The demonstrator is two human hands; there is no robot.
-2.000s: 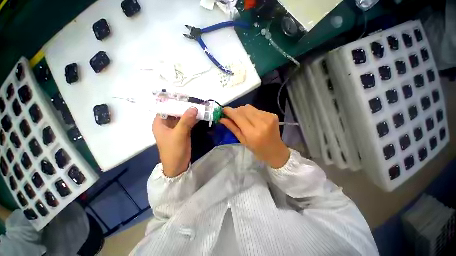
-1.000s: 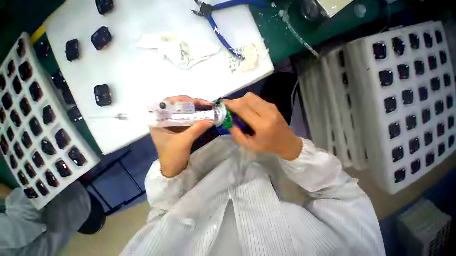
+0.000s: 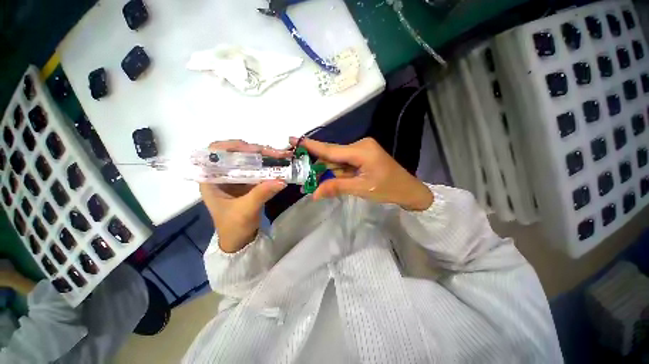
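Note:
My left hand [image 3: 240, 206] is shut around the clear-white dispensing syringe [image 3: 245, 168], held level above the near edge of the white board. Its thin needle tip [image 3: 158, 164] points left. My right hand [image 3: 366, 170] grips the bright green adapter [image 3: 310, 173] at the syringe's right end with thumb and fingers. A thin dark line rises from the adapter. Several black housings lie on the board, one [image 3: 144, 143] just beyond the needle.
The white board [image 3: 178, 106] bears a crumpled cloth [image 3: 249, 69], blue-handled cutters [image 3: 307, 44] and a paper label [image 3: 340, 73]. A tray of housings [image 3: 85, 274] stands left, stacked trays [image 3: 530, 78] right. A person's sleeve [image 3: 46, 320] shows lower left.
The syringe and both hands have shifted slightly left in view. The right hand's fingers have moved on the green adapter, and more of the adapter shows. The view has shifted, moving the board's items.

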